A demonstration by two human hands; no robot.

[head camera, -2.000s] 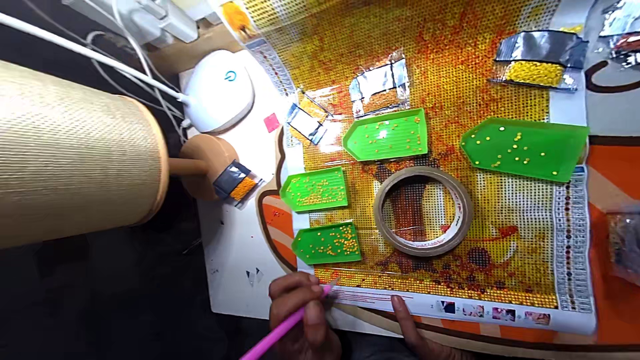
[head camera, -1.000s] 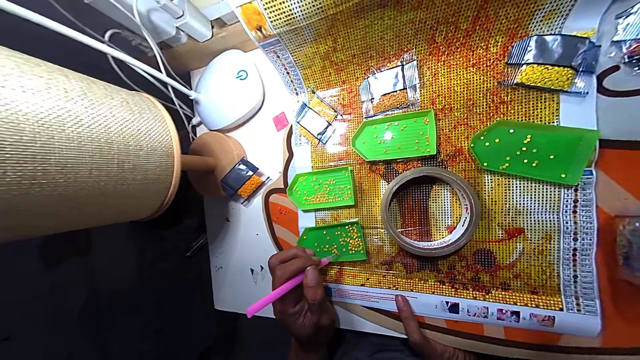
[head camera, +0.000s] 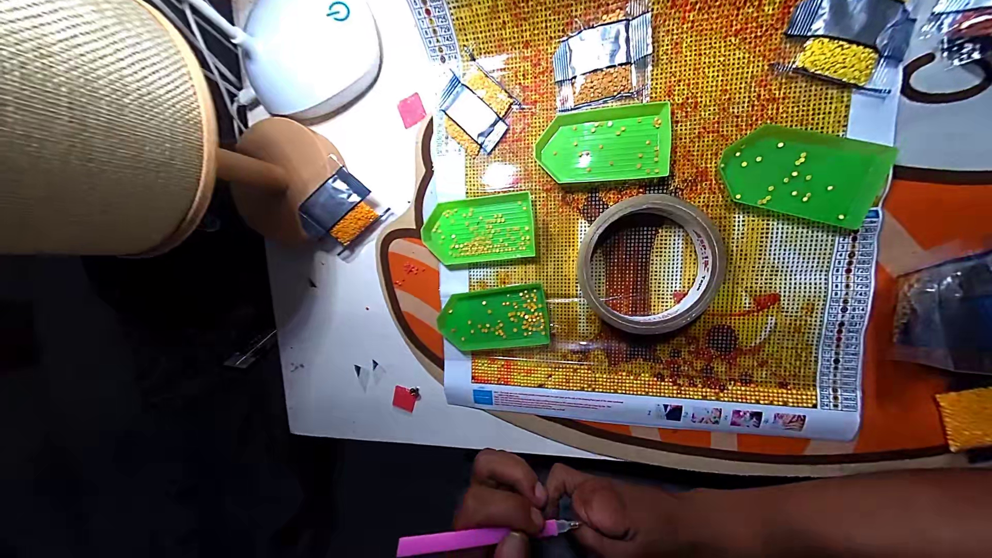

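My left hand (head camera: 504, 500) is closed around a pink diamond-painting pen (head camera: 465, 540), below the table edge. The pen's metal tip points right and meets the fingers of my right hand (head camera: 604, 508). Those fingers are curled; whether they hold anything small is hidden. Above the hands lies a partly beaded diamond-painting canvas (head camera: 752, 310). Green plastic trays with yellow-orange beads rest on it: lower left (head camera: 496, 318), middle left (head camera: 480, 230), upper middle (head camera: 604, 143) and right (head camera: 806, 174). A roll of tape (head camera: 651, 322) lies flat among them.
Bead packets lie on the canvas at upper left (head camera: 477, 108), top middle (head camera: 604, 62) and upper right (head camera: 841, 50). Another packet (head camera: 337, 205) is on the lamp's round wooden base (head camera: 260, 147). A white device base (head camera: 314, 54) and red-pink squares (head camera: 404, 398) are on the table (head camera: 333, 380).
My left hand has moved from the lower left tray, down off the table edge, with the pen still in it. My right hand has left the canvas edge and now meets the pen tip.
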